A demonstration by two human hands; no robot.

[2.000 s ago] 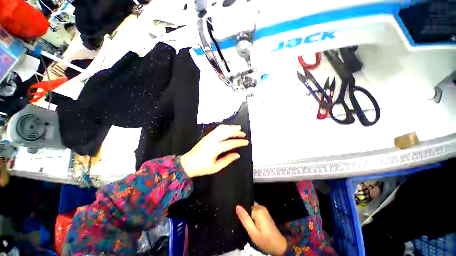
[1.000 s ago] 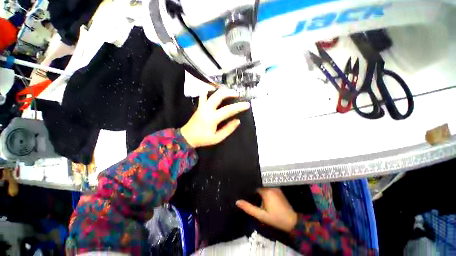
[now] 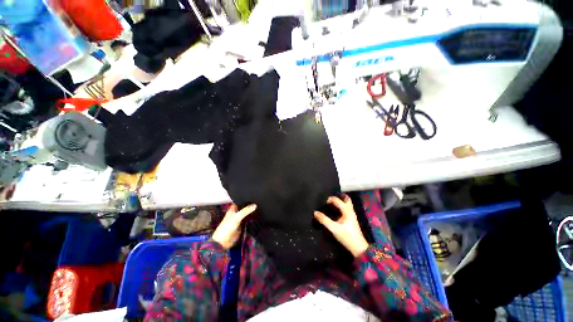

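A black garment panel [image 3: 283, 160] lies from the needle area over the table's front edge onto my lap. My left hand [image 3: 232, 226] holds its left edge near the table's front edge, thumb on top. My right hand [image 3: 344, 227] is at its right edge, thumb on the cloth and fingers partly hidden. The presser foot and needle [image 3: 318, 102] are at the panel's top right; whether the foot is down cannot be told. The white sewing machine [image 3: 408, 47] has a blue stripe. A speckled heap of black cut pieces [image 3: 182, 117] lies to the left, against the panel.
Black-handled scissors [image 3: 422, 123] and red-handled snips [image 3: 388, 127] lie under the machine arm. A small brown block [image 3: 463, 151] is near the right front edge. Blue crates [image 3: 433, 217] stand below the table on both sides, with a red stool [image 3: 88, 286] at left. Another machine part [image 3: 74, 135] is at left.
My left hand has moved from beside the needle down to the panel's left edge. My right hand has moved up to its right edge. The panel is spread wider, and the view has pulled back.
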